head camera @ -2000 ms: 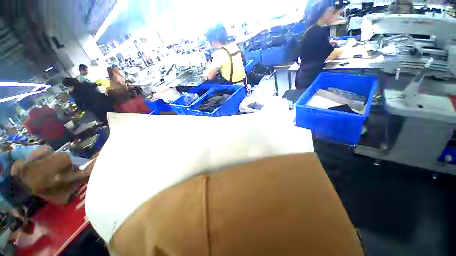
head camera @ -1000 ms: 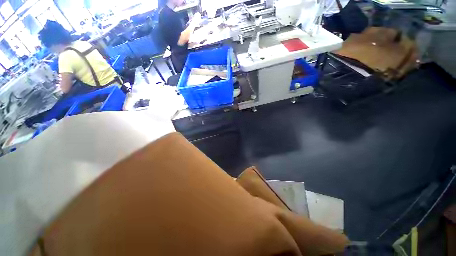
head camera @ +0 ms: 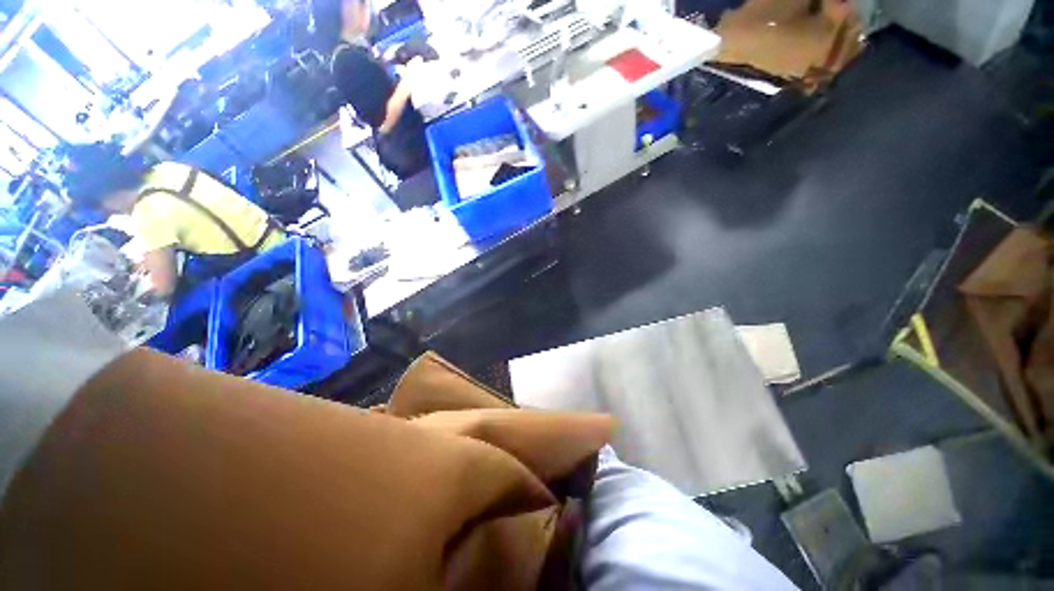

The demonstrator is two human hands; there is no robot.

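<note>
A large brown bag piece (head camera: 220, 485) fills the lower left, close to the camera, its surface smooth and curved. A pale white sheet (head camera: 52, 358) shows along its upper left edge. Its right end is folded and creased, with a raised corner. A pale blue-white cloth shape (head camera: 665, 537), perhaps a sleeve, lies against that folded end at the bottom. Neither of my hands can be seen; they are hidden or out of the picture.
A grey metal-topped table (head camera: 682, 404) stands right of the brown piece. Blue crates (head camera: 491, 173) with dark and pale pieces stand beyond. A yellow-edged frame (head camera: 959, 393) with brown pieces is at right. Two people sit at the back left. A white machine table (head camera: 624, 69) stands behind.
The view has swung right and downward. The grey table and yellow-edged frame have come into view. The brown piece now lies further left, and the pale cloth shape shows beside it.
</note>
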